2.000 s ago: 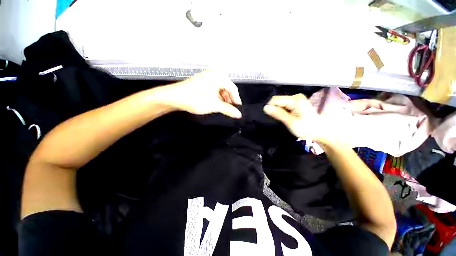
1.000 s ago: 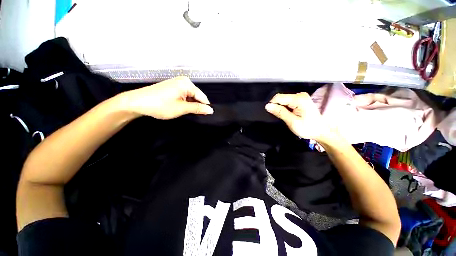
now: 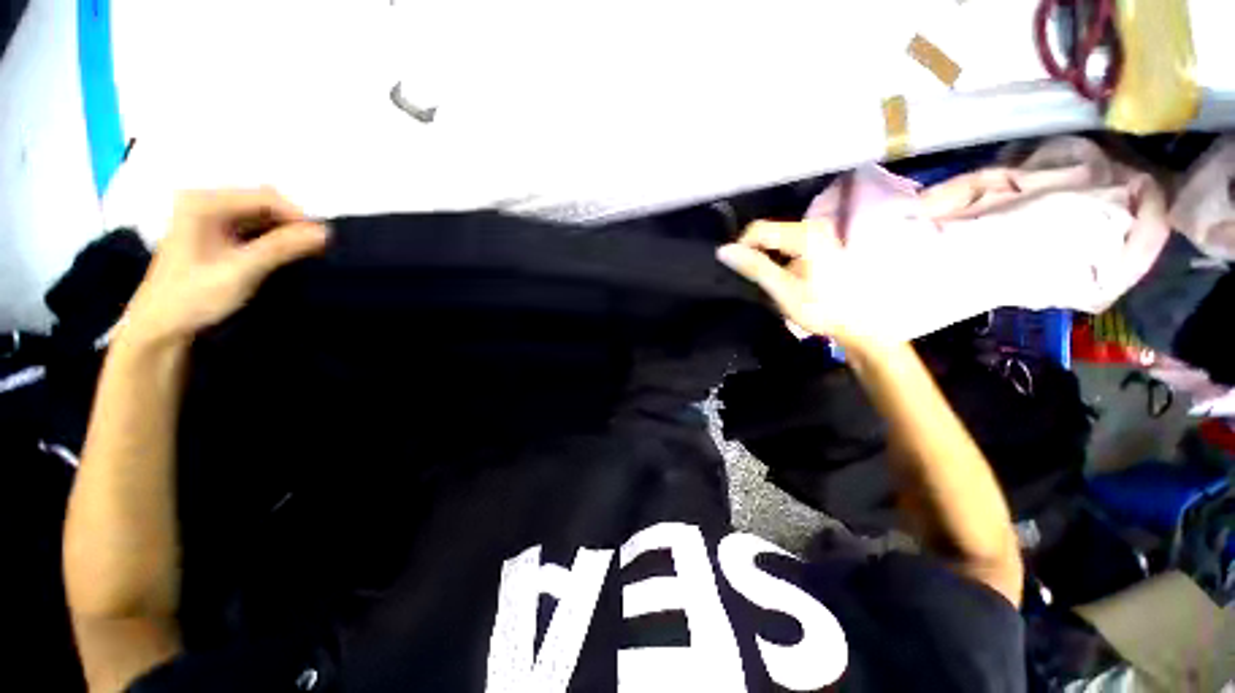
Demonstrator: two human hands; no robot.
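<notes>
A black garment [image 3: 406,366] hangs between my hands over my lap, hard to tell from my black shirt. Its waistband [image 3: 528,264] is stretched out as a long dark band along the front edge of the white table. My left hand [image 3: 237,264] pinches the band's left end between thumb and fingers. My right hand [image 3: 799,278] pinches the band at its right end, thumb on top. The lower folds of the garment merge with other dark cloth.
The white table [image 3: 569,95] lies ahead, with blue tape [image 3: 98,95] at left and red-handled scissors [image 3: 1079,48] at upper right. A pale pink garment [image 3: 1070,230] is heaped at right. A black heap [image 3: 95,291] with white loops lies at left.
My left hand has moved far left and slightly up, and the band between my hands is now spread much wider. My right hand stays near its place. The view has shifted right.
</notes>
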